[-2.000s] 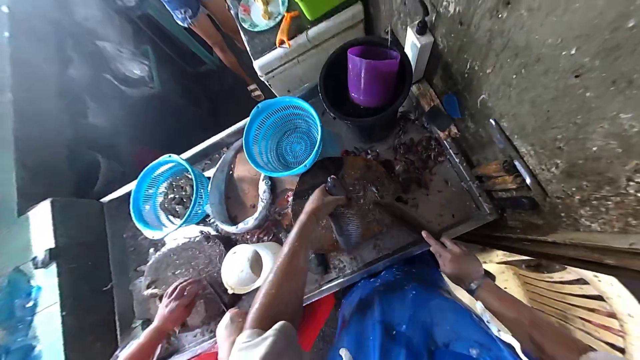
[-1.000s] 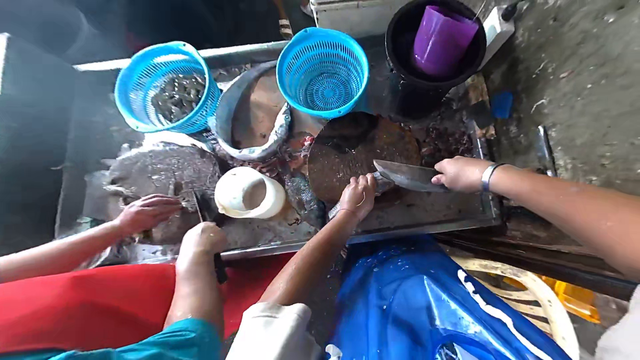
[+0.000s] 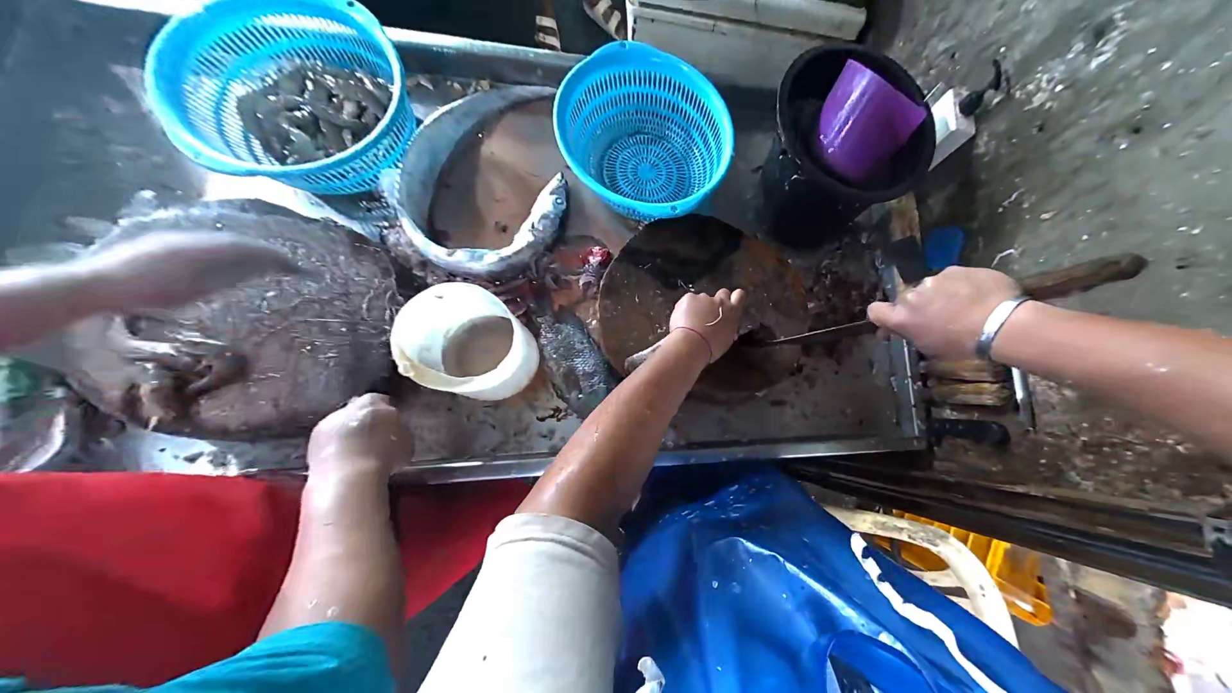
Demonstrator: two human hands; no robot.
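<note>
My left hand [image 3: 707,322] presses down on a fish [image 3: 643,358], mostly hidden under the fingers, on a round wooden chopping block [image 3: 770,279]. To its right, my right hand [image 3: 948,313] is closed round the handle of a knife [image 3: 823,333], whose blade is seen nearly edge-on and reaches toward the fish. Dark fish remains lie under the blade's tip. A scaly fish [image 3: 576,361] lies just left of the block. Beyond it, a long silvery fish [image 3: 539,226] lies curled in a ring on the metal tray.
A co-worker's hands [image 3: 361,433] work at another block [image 3: 289,318] on the left. A white plastic container [image 3: 464,342] stands between the blocks. Behind are a blue basket [image 3: 643,130], a basket of small fish or shrimp [image 3: 279,173] and a black bucket [image 3: 804,192] holding a purple scoop [image 3: 866,120].
The knife, broadside a second ago, is now nearly edge-on with its tip by my left hand. The fish held upright two seconds ago is now down on the block. The view has turned.
</note>
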